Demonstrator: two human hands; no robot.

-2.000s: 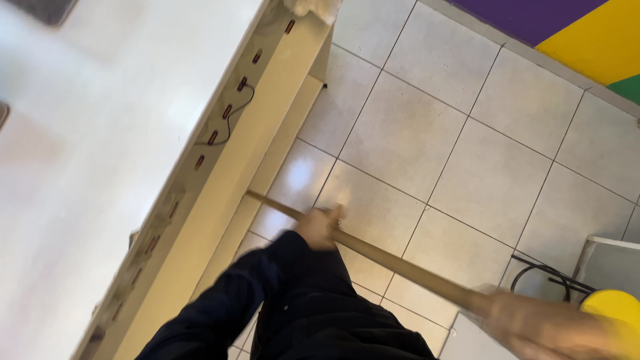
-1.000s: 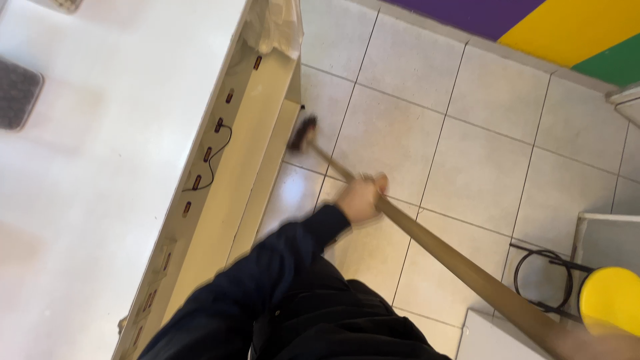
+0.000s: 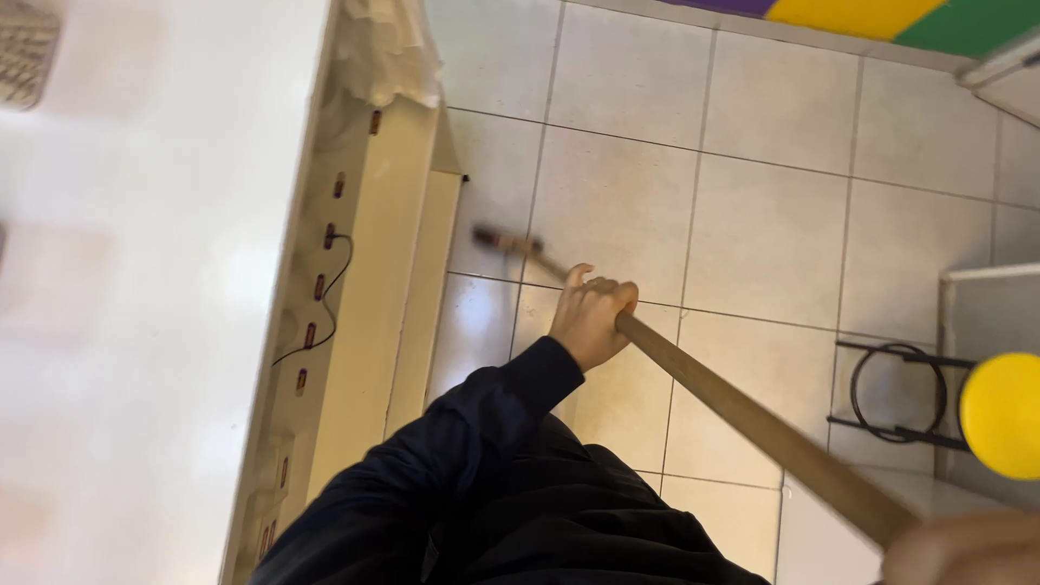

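A long wooden-handled broom (image 3: 751,414) slants across the view, its small dark head (image 3: 508,240) blurred over the floor tiles beside the counter's base. My left hand (image 3: 593,315), in a dark sleeve, is closed around the lower part of the handle. Near the bottom right corner my right hand (image 3: 963,548) grips the upper end; it is blurred and partly cut off by the frame edge. The bristles are too blurred to make out.
A white counter (image 3: 179,284) runs along the left, with outlets and a thin black cable (image 3: 329,301) below its top. Crumpled plastic sheeting (image 3: 390,49) hangs at its far end. A yellow-seated stool (image 3: 1003,416) with black legs stands at right. A striped wall (image 3: 845,16) lies ahead.
The broom head, out of sight two seconds ago, shows beside the counter base one second ago and now. Both hands stay on the handle. The view has shifted.
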